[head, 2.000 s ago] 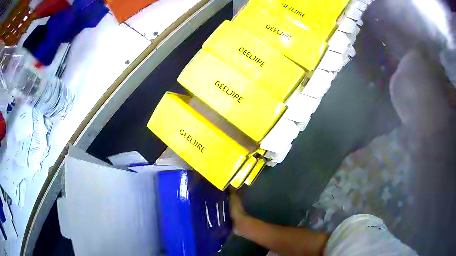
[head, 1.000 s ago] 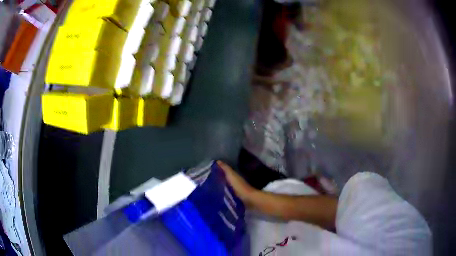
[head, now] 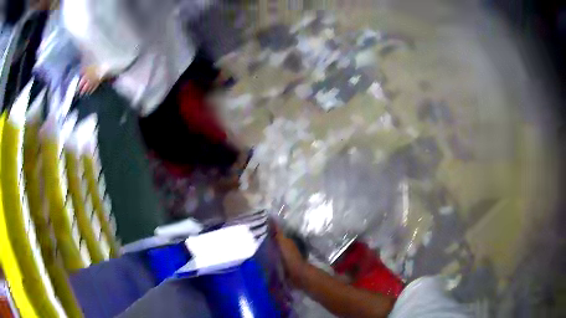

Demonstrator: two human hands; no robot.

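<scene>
Blue-and-white cartons [head: 242,289] are held together at the bottom centre, against or near my body. Open flaps stick out to the left, and a glossy blue surface shows inside. A white flap or card [head: 224,248] lies across the top. My right hand [head: 288,258] is on the right side of the cartons, its fingers mostly hidden behind them. My left hand is not visible. The picture is blurred.
Yellow cartons with white ends [head: 59,205] stand in rows on the dark green table [head: 127,180] at the left. Another person in pale clothing [head: 133,49] is at the upper left. A red object [head: 369,270] is on the paper-littered floor [head: 366,155].
The view has swung right, away from the table and over the floor. The yellow rows have shifted to the left edge. The cartons stay in my right hand, and another person has come into view.
</scene>
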